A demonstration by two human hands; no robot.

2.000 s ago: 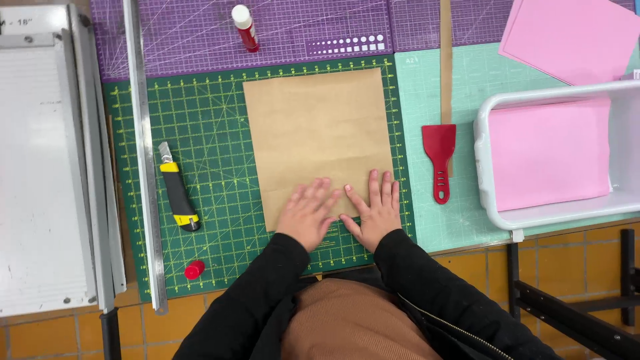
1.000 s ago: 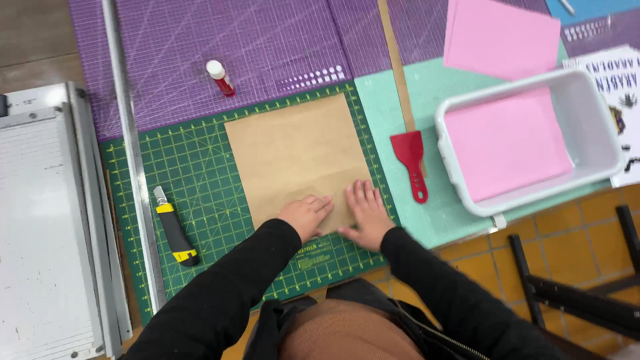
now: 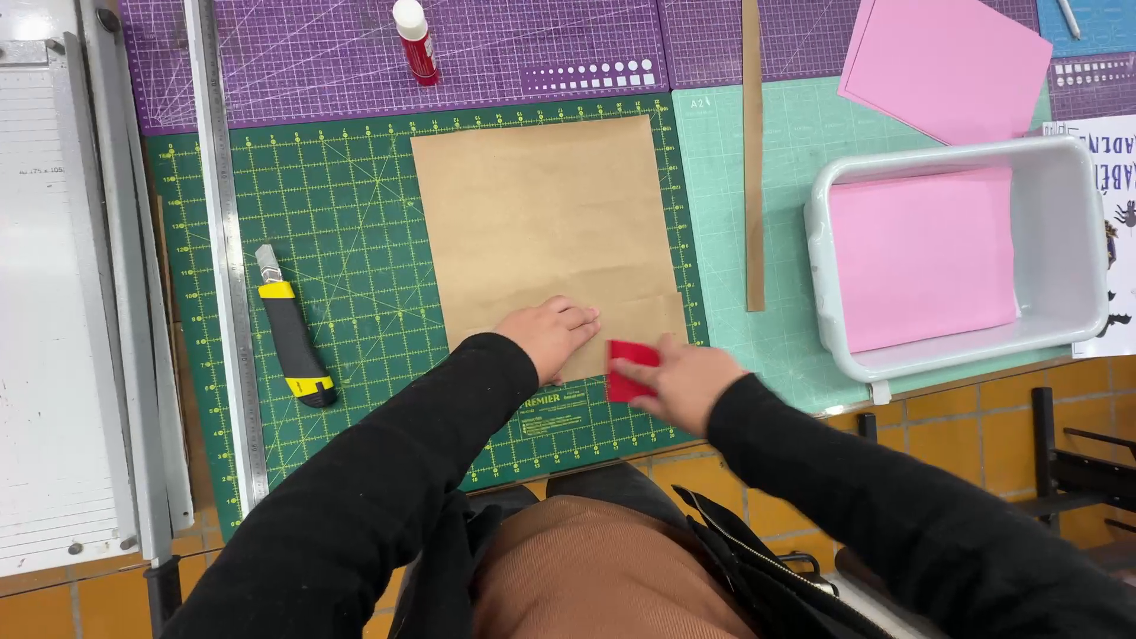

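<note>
A folded sheet of brown kraft paper (image 3: 541, 204) lies on the green cutting mat (image 3: 355, 195). My left hand (image 3: 552, 335) presses on its lower part, fingers together, with nothing visible in it. In my right hand (image 3: 688, 377) is the red plastic scraper (image 3: 628, 371), its blade at the paper's lower right edge; the fingers cover its handle. A yellow and black utility knife (image 3: 295, 342), blade showing, rests left of the paper. Above the paper, on the purple mat, lies a glue stick (image 3: 416, 44) with a white cap end.
A steel ruler (image 3: 229, 231) runs down the mat's left side, beside a paper trimmer (image 3: 53, 311). At right are a brown paper strip (image 3: 753, 169), a white plastic bin (image 3: 1061, 231) holding pink paper (image 3: 927, 257), more pink sheets (image 3: 950, 62) and printed sheets (image 3: 1120, 177).
The red scraper, earlier lying on the light green mat beside the strip, is now in my right hand at the kraft paper. My left hand remains on the paper.
</note>
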